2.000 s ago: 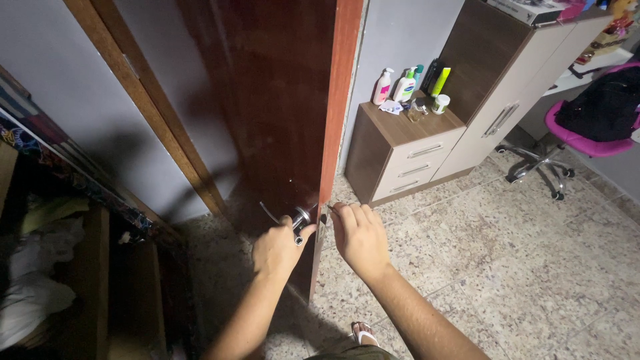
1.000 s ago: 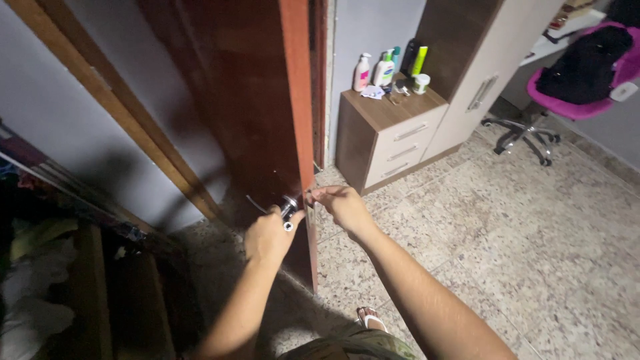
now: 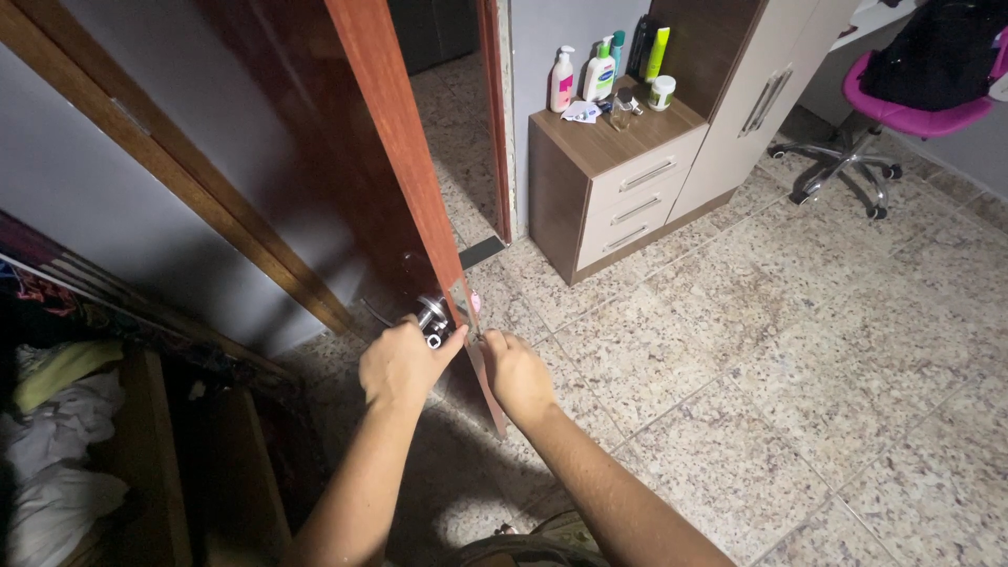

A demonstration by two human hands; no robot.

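Note:
A reddish wooden door (image 3: 409, 165) stands open, its narrow edge facing me, with a metal latch plate (image 3: 458, 302) set in that edge. On its left face is a chrome door handle (image 3: 431, 312) with a round base. My left hand (image 3: 402, 358) is closed around metal hardware at this handle, its thumb reaching to the door's edge. Beside the right face, my right hand (image 3: 516, 374) has curled fingers at the edge just below the plate; what they pinch, if anything, is hidden. A small pink tag (image 3: 475, 302) shows beside the plate.
A drawer cabinet (image 3: 622, 150) bearing bottles and a jar stands beyond the door, beside the doorway. A pink swivel chair (image 3: 913, 118) with a black item on it is at upper right. Open wooden shelving (image 3: 157, 425) with clothes is at lower left. Speckled tiles cover the floor.
The door has swung so that the doorway behind it shows, which was mostly hidden two seconds ago. Both hands remain at the handle and edge. The view has shifted.

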